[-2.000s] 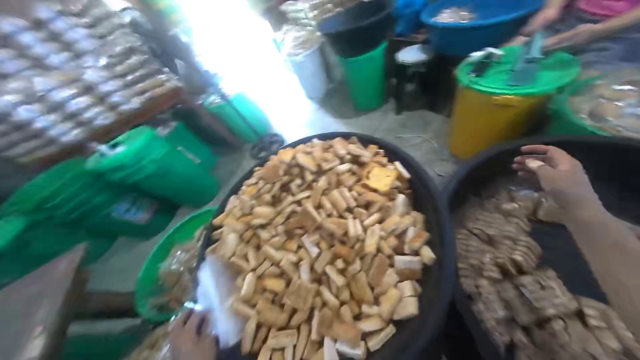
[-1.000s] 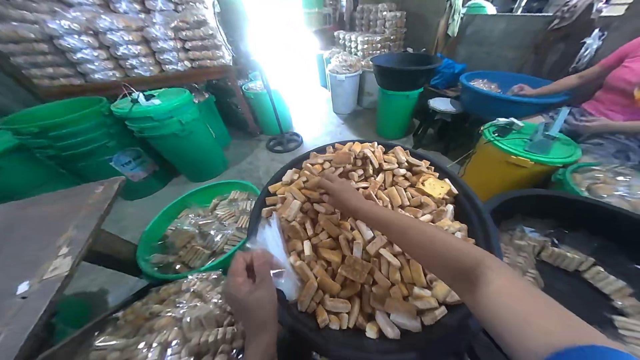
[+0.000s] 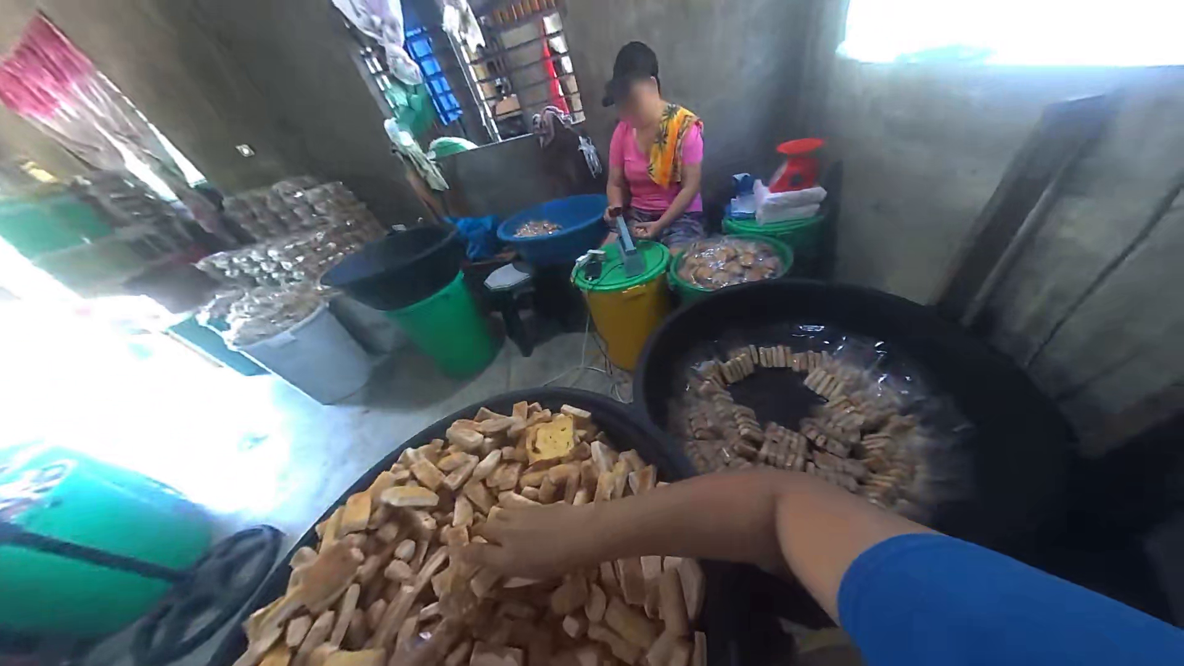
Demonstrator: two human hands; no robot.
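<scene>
A large black tub (image 3: 638, 427) at the lower middle is heaped with toasted bread pieces (image 3: 407, 498). My right hand (image 3: 527, 541) reaches in from the right and rests on the heap, its fingertips blurred among the pieces, so whether it grips any is unclear. A flat yellow bread slice (image 3: 551, 438) lies on the heap just above that hand. I cannot make out my left hand. To the right, a second black tub (image 3: 1008, 407) holds clear-wrapped packs of bread pieces (image 3: 832, 435), partly arranged in a ring.
Beyond the tubs, a seated person (image 3: 657, 166) is beside a blue basin (image 3: 560, 242). A yellow bucket with a green lid (image 3: 627, 314) stands nearer. At left are a green bucket (image 3: 449, 324), a grey bin (image 3: 310, 361) and a wheeled black base (image 3: 217, 592).
The view has swung to the right. My right hand was over the packs tub, then on the bread heap, where it is now. My left hand, earlier beside a clear bag, has dropped from sight.
</scene>
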